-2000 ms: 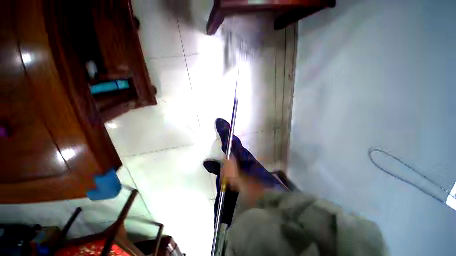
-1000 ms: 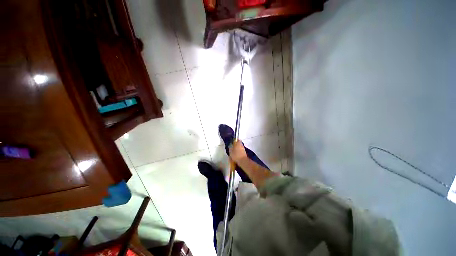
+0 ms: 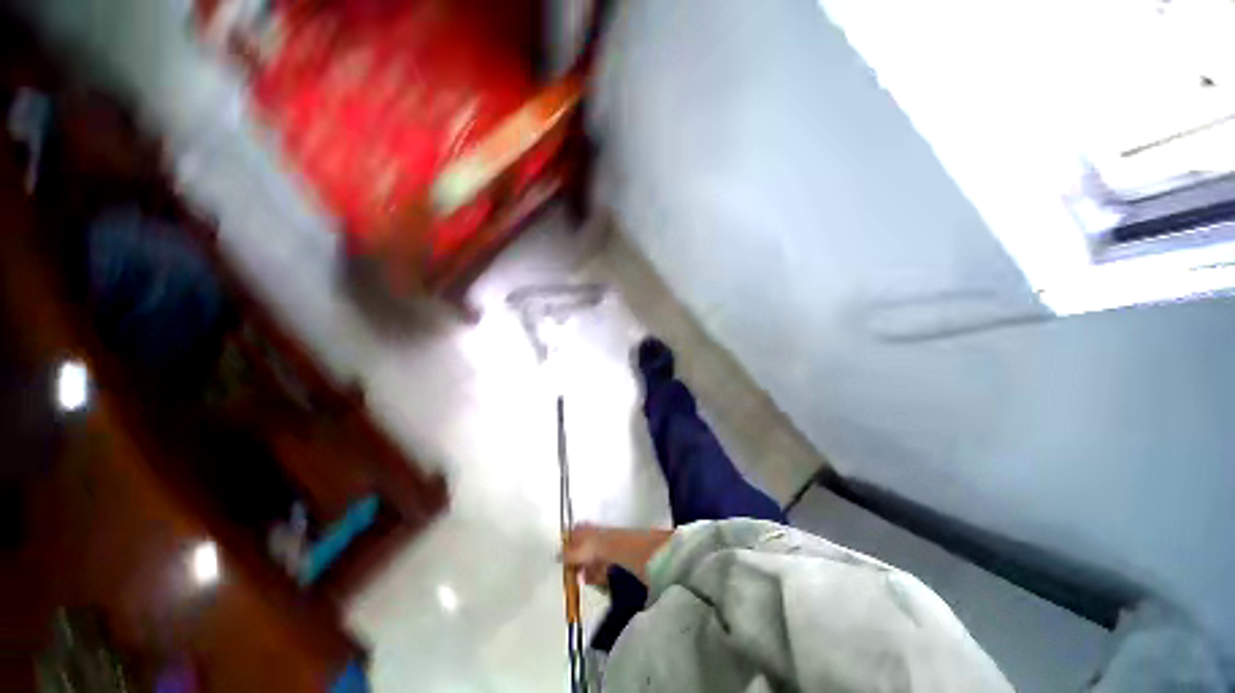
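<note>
My right hand (image 3: 596, 552) is closed around the orange-yellow grip section of a long thin mop pole (image 3: 565, 474). The pole runs from the bottom edge up to the mop head (image 3: 555, 301), a pale crossbar blurred by motion and glare. The mop head is on the glossy cream floor (image 3: 501, 447), just below the front of a wooden chair with a red patterned seat (image 3: 393, 108). My left hand is not in view.
A dark red-brown tea table (image 3: 136, 501) with shelves stands at the left, with a light-blue item (image 3: 339, 539) on a shelf. A pale wall (image 3: 759, 190) with a skirting strip (image 3: 731, 372) runs along the right. A bright window (image 3: 1029, 122) is at upper right.
The view has turned and moved forward, so the red-seated chair shows larger at upper left and the window has appeared. The mop head now shows in front of the chair instead of partly under it.
</note>
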